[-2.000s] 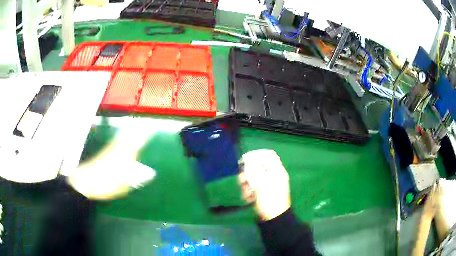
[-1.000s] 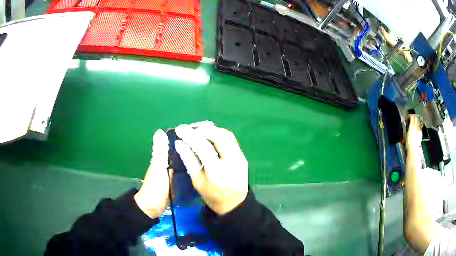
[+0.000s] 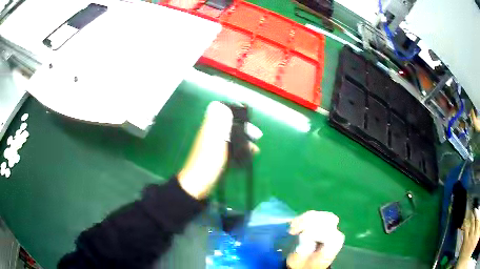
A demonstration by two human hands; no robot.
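My left hand (image 3: 205,147) holds a black phone housing (image 3: 240,152) by its dark block end, with fingertips on both sides. The housing's lower part looks like a thin open outline, with green and blue showing through. My right hand (image 3: 316,236), blurred near the bottom edge, has its fingers closed on a sheet of blue protective film (image 3: 271,213). The film spreads left toward the housing's lower end; whether it still touches the housing cannot be told. More crinkled blue film lies on the bench below the housing.
White fixture (image 3: 137,47) at upper left with a dark phone-shaped slot. Red tray (image 3: 273,50) at top centre, black trays (image 3: 387,113) at right. A small phone unit (image 3: 391,216) lies on the green mat at right. White bits lie at far left. Another person's hand (image 3: 468,236) is at the right edge.
My right hand has left the housing and moved right and down with blue film. My left hand and the housing are farther up and right in view. The view has turned left.
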